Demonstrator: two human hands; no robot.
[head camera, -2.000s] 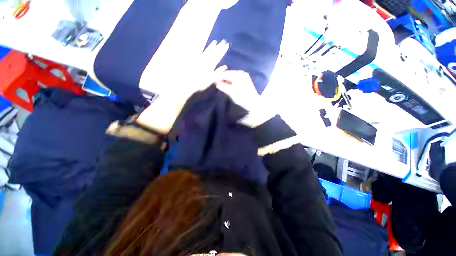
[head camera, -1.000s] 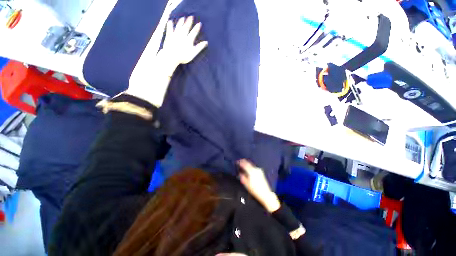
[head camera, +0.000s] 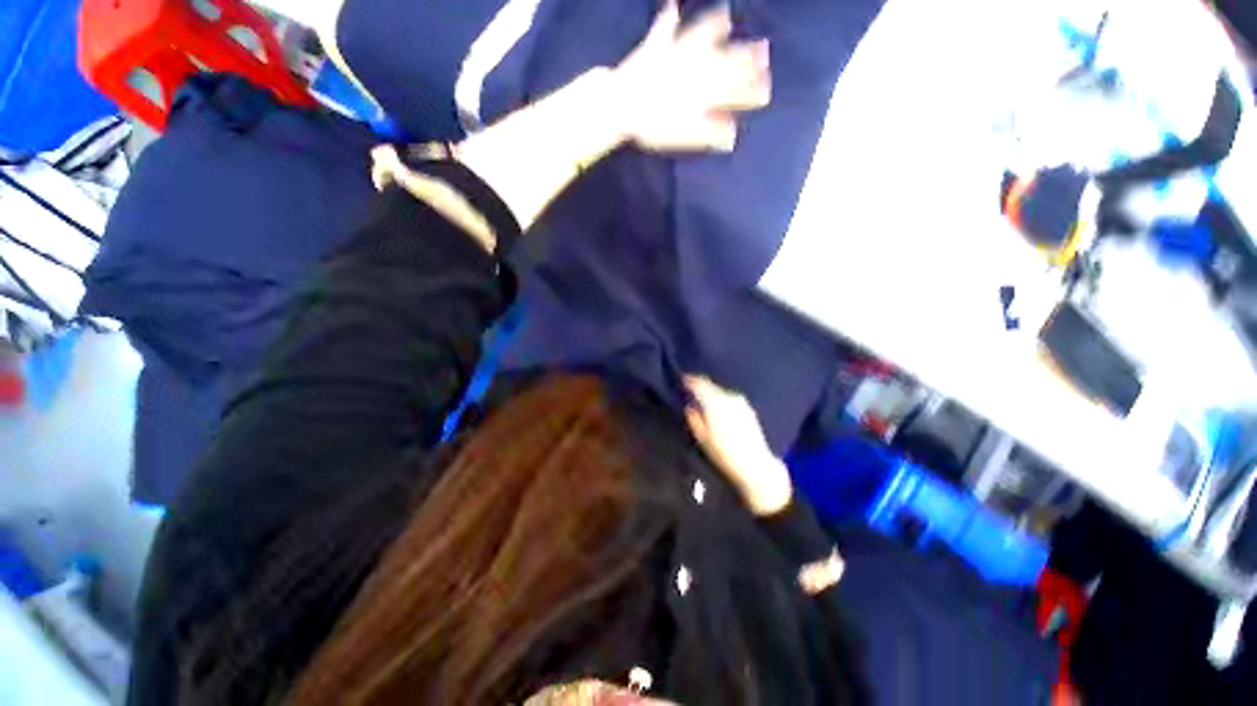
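Observation:
A large navy garment panel (head camera: 744, 207) runs from the white table down over the table edge onto my lap. My left hand (head camera: 693, 86) lies on the panel at the top, fingers spread and blurred. My right hand (head camera: 738, 439) is at lap level by the panel's right side. Its fingertips touch or pinch the cloth; the fingers are partly hidden, so the grip is unclear. Another navy piece (head camera: 411, 55) with a curved edge lies left of the panel.
A navy garment bundle (head camera: 228, 235) is at the left, below a red stool (head camera: 186, 53). A phone (head camera: 1090, 357) and a round black item with an orange edge (head camera: 1048, 210) lie on the white table (head camera: 882, 193). A blue crate (head camera: 951, 517) is under the table.
Both hands were together on the cloth at first. My right hand moved down to the lap, and the left spread over the panel. The view has since shifted, with the table moving up and right.

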